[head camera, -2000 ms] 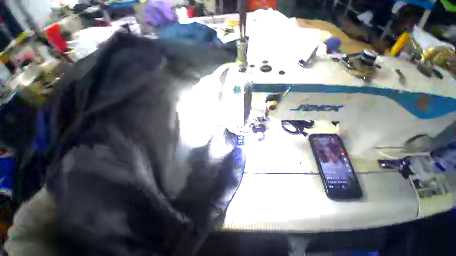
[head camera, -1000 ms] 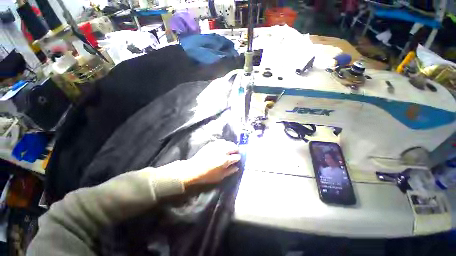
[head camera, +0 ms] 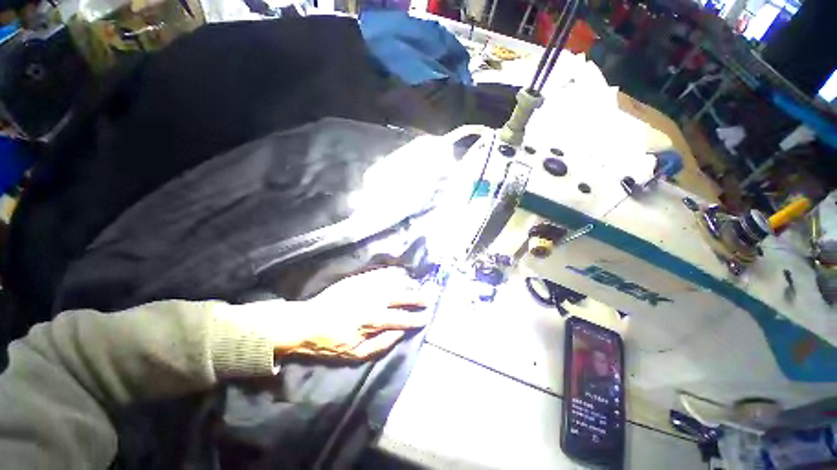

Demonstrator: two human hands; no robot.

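My left hand (head camera: 362, 317) lies flat, palm down, on the shiny grey-black lining (head camera: 303, 197), its fingertips close to the needle area (head camera: 445, 271), which is washed out by the lamp glare. The fingers are slightly apart and press on the cloth; I cannot see them pinch it. The matte black shell fabric (head camera: 220, 87) spreads behind and left of the lining. The white sewing machine (head camera: 642, 275) with its teal stripe stands to the right. The cloth edge runs along the machine bed (head camera: 486, 386). My right hand is not in view.
A smartphone (head camera: 594, 390) with a lit screen lies on the bed. Black looped snips (head camera: 551, 294) lie behind it. Blue cloth (head camera: 418, 48) is heaped at the back. A thread winder (head camera: 739, 229) sits on the machine head. Papers and small items lie at the lower right.
Two seconds ago no hand was visible; my left hand then came onto the lining and is still there. The view has tilted and moved closer, and the lining lies more spread out.
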